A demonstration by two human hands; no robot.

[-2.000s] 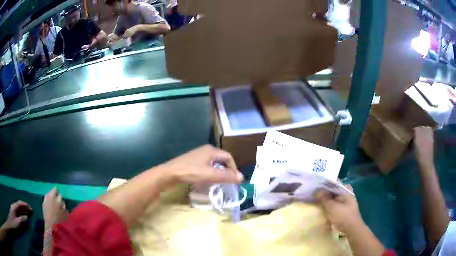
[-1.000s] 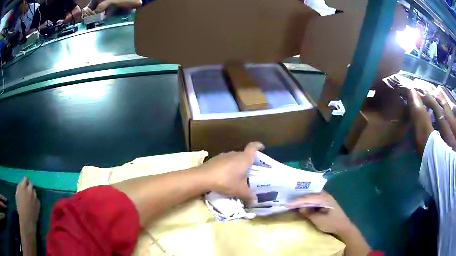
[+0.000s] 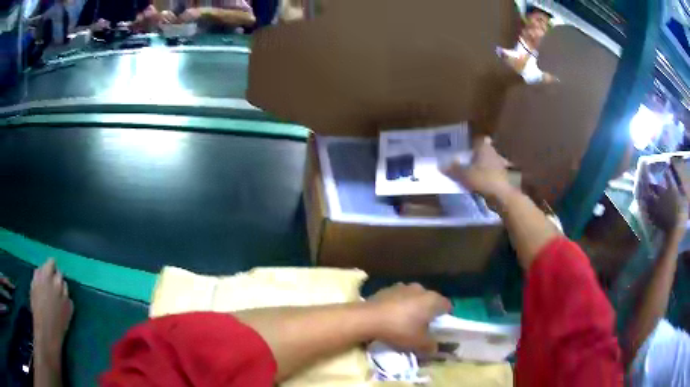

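Observation:
A white leaflet (image 3: 424,160) with dark pictures is over the open brown carton (image 3: 401,246). My right hand (image 3: 480,172) holds its right side. In the carton are a white-rimmed inner tray (image 3: 344,170) and a small brown box (image 3: 421,205), partly hidden under the leaflet. My left hand (image 3: 408,314) is low in front of the carton, on the left end of a stack of leaflets (image 3: 480,340); its fingertips are hidden. A white cord bundle (image 3: 395,364) lies below that hand on the yellow-tan paper (image 3: 257,287).
A dark conveyor (image 3: 151,196) with a green edge runs to the left. A green post (image 3: 616,113) stands right of the carton. Another person's hand (image 3: 51,302) is at lower left. At the right a person's hand (image 3: 664,200) is at a white tray. People sit across the line.
My right hand has moved up from the leaflet stack to the carton with one leaflet. My left hand has shifted right and down. The camera view has shifted too.

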